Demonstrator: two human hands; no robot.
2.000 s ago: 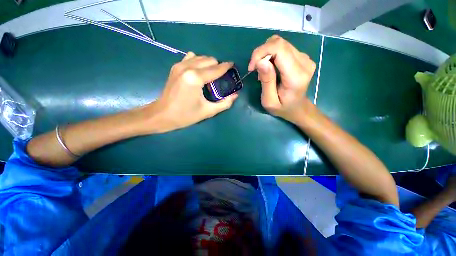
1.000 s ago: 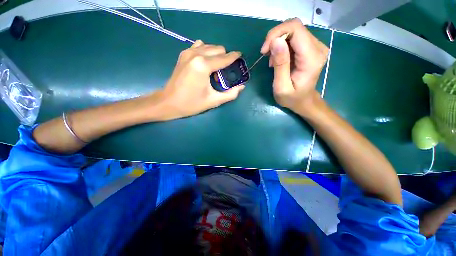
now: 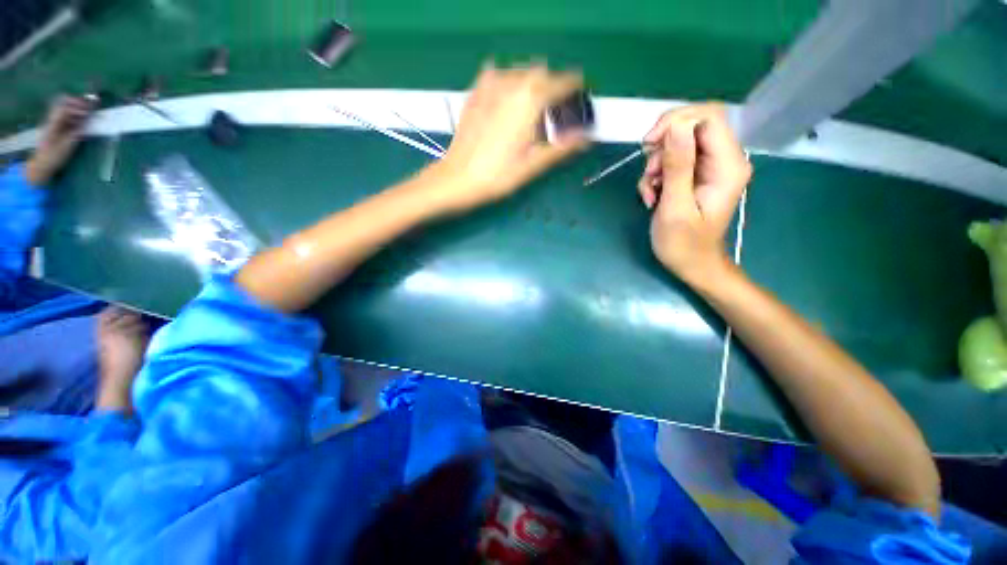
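My left hand (image 3: pixel 502 138) is blurred and holds a smartwatch body (image 3: pixel 570 117) over the white rail, its dark face partly showing between thumb and fingers. My right hand (image 3: pixel 696 188) holds a thin stick tool (image 3: pixel 615 167) like a pen, its tip pointing down and left over the green bench. The tip is apart from the watch body.
Thin white strips (image 3: pixel 409 138) lie across the white rail (image 3: pixel 289 107). A clear plastic bag (image 3: pixel 199 215) and a small black block (image 3: pixel 224 128) lie left. Watch bodies, one here (image 3: pixel 331 44), sit on the green belt beyond. A neighbour's hand (image 3: pixel 66 124) is far left; a lime-green fan (image 3: pixel 986 351) right.
The view has swung, showing more belt and the neighbour at left. My left hand has moved forward to the rail with the watch body, away from the stick tip. My right hand still holds the stick.
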